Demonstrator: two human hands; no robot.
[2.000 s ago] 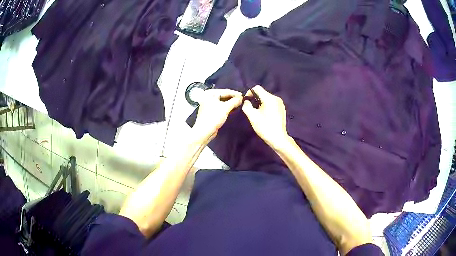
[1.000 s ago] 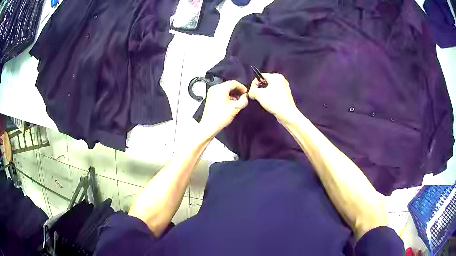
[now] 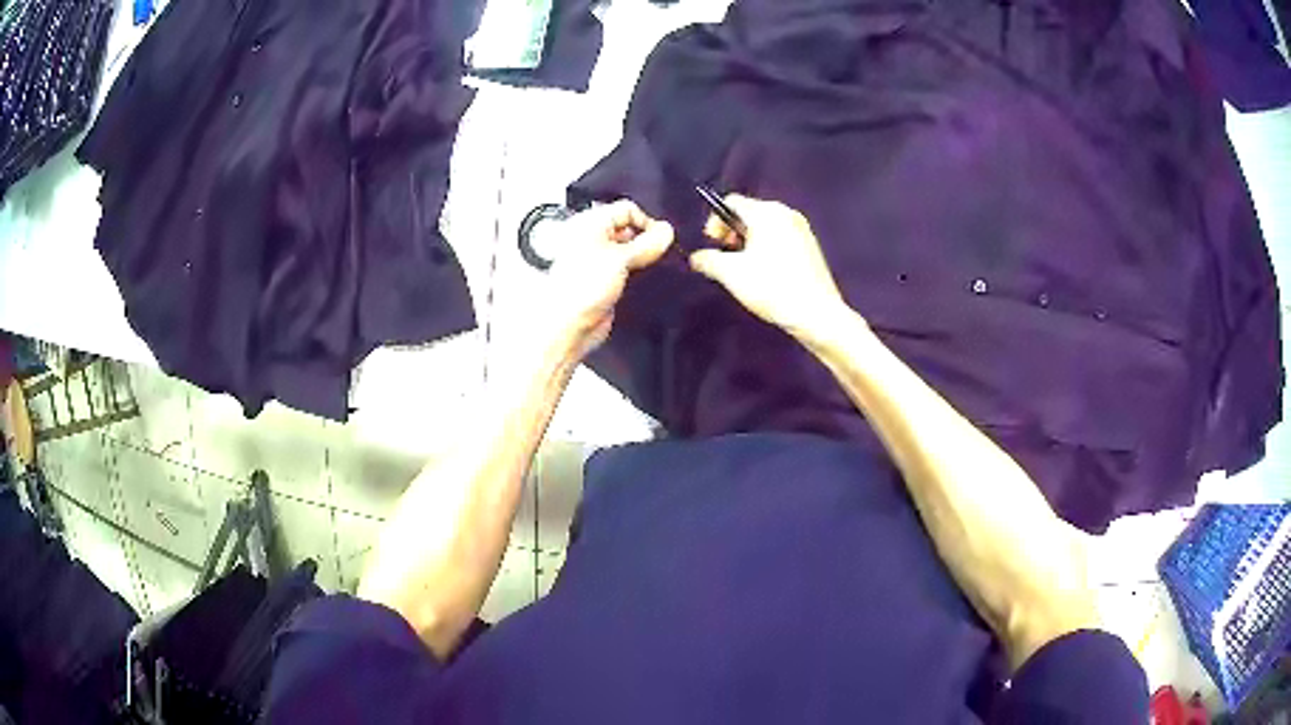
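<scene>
A dark purple garment [image 3: 906, 184] lies spread over the white table in front of me, with a row of small buttons [image 3: 980, 288]. My left hand [image 3: 606, 262] is at its left edge, fingertips pinched together; whether cloth or thread is between them is too small to tell. My right hand [image 3: 772, 262] is just right of it over the garment, holding dark pointed thread snips [image 3: 722, 210] that point up and left. The two hands are a little apart. A black curved hook [image 3: 535, 235] shows beside my left hand, partly hidden by it.
A second dark garment [image 3: 283, 198] lies at the left of the white table [image 3: 545, 142]. A phone [image 3: 508, 34] lies on dark cloth at the top. A blue mesh basket [image 3: 1229, 588] is at lower right. Dark garments [image 3: 213, 644] hang at lower left above the tiled floor [image 3: 340, 489].
My fingertips have moved slightly apart from each other. The snips have come into view in my right hand. The whole view has shifted, and the phone sits nearer the top edge.
</scene>
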